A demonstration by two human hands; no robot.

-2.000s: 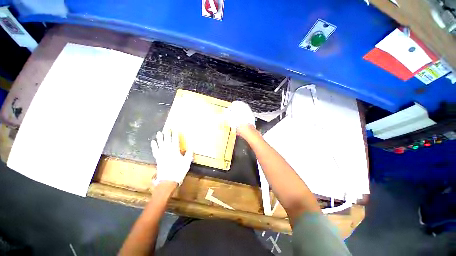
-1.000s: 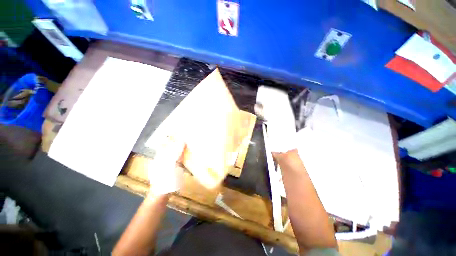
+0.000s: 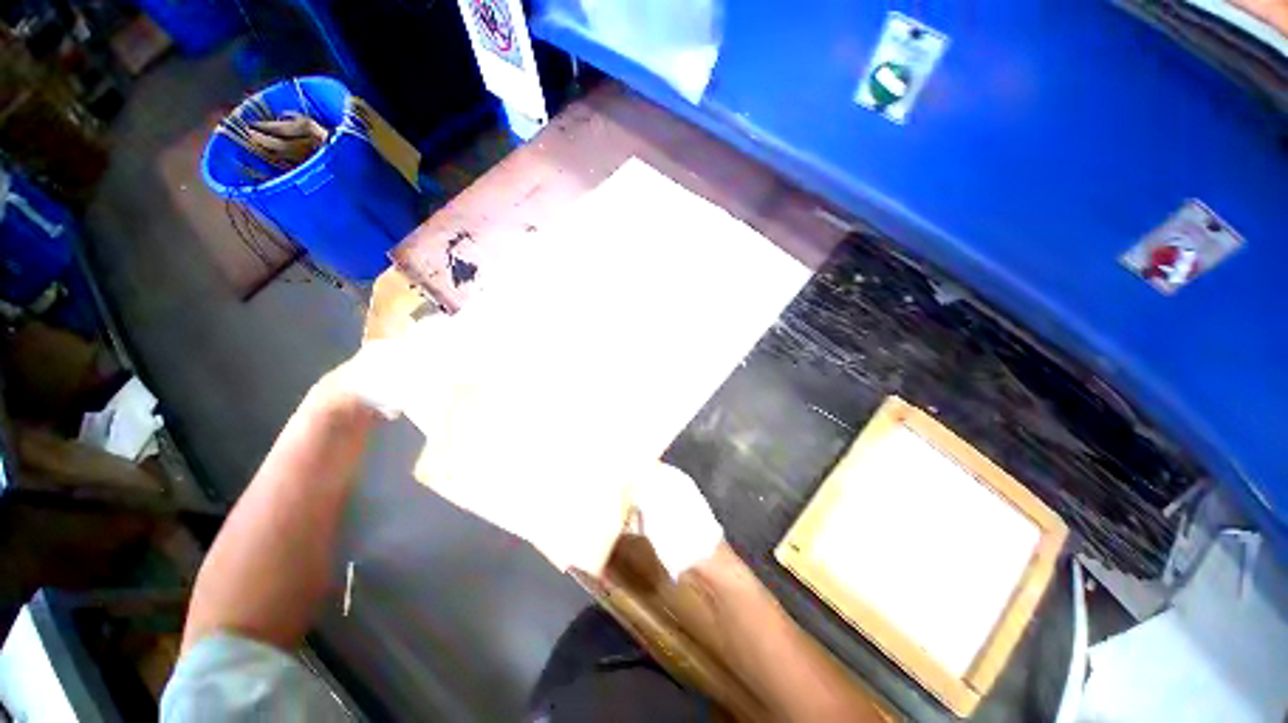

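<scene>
A pale, tan-edged sheet [image 3: 516, 487] lies or is held low over the front of the large white sheet [image 3: 692, 269]. Glare hides most of the border between them. My left hand [image 3: 403, 370], in a white glove, is at its left side; its fingers blend into the white. My right hand [image 3: 667, 520], also gloved, grips its near right corner. The yellow-tan cutting die [image 3: 986, 469] lies flat on the black pad [image 3: 756, 424] to the right, with a white sheet [image 3: 925, 551] inside its frame.
A blue press beam [image 3: 791, 85] crosses behind, with a green control [image 3: 890, 85] and a red switch [image 3: 1172, 266]. A blue bin [image 3: 318, 198] stands at the back left. A wooden ledge [image 3: 678, 636] runs along the front. White sheets [image 3: 1179, 657] lie at the lower right.
The view has turned left. The pale sheet, lifted off the die by my left hand, is now over the large white sheet. My right hand has come across from the strips at the right to the pale sheet.
</scene>
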